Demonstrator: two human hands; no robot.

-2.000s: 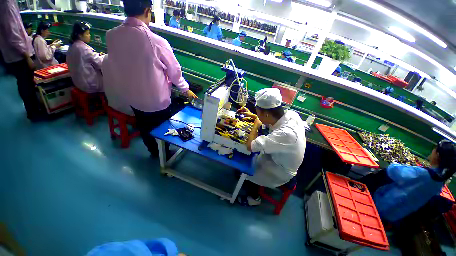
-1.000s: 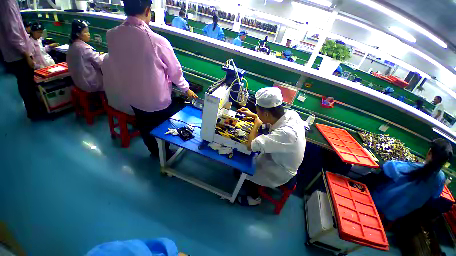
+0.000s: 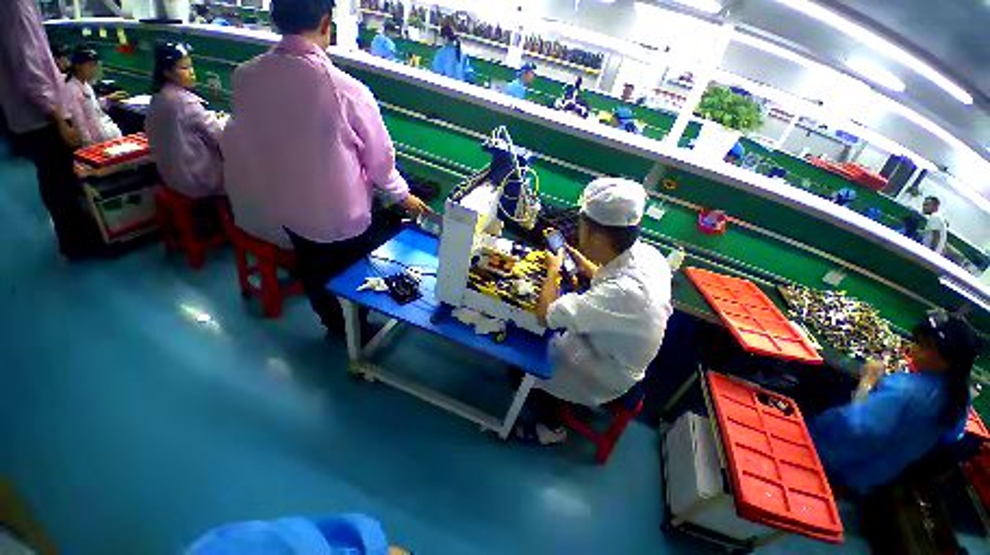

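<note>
Neither of my hands shows clearly. Blue cloth (image 3: 288,536), apparently my smock, shows at the bottom edge with a small skin-toned patch beside it, too cut off to identify. Ahead, a blue-topped table (image 3: 407,317) with white legs bears a white bench-top machine (image 3: 457,253) with looping pale tubes. A dark cable tangle (image 3: 403,287) lies left of the machine. Yellow-and-black parts (image 3: 510,275) lie heaped beside it. A white-capped worker (image 3: 617,298) sits at the table and holds a small dark device (image 3: 555,241) up in front of the face.
A person in pink (image 3: 309,141) stands left of the table; others sit on red stools (image 3: 261,271). At right, a red tray (image 3: 773,453) covers a low cart beside a blue-smocked worker (image 3: 901,417). Small parts (image 3: 847,323) are heaped along the green line (image 3: 608,173). The floor (image 3: 217,412) is glossy blue.
The white-capped worker has lifted the head and now holds up the small dark device. The blue-smocked worker at right has turned and raised a hand. The blue cloth at the bottom is nearly unchanged.
</note>
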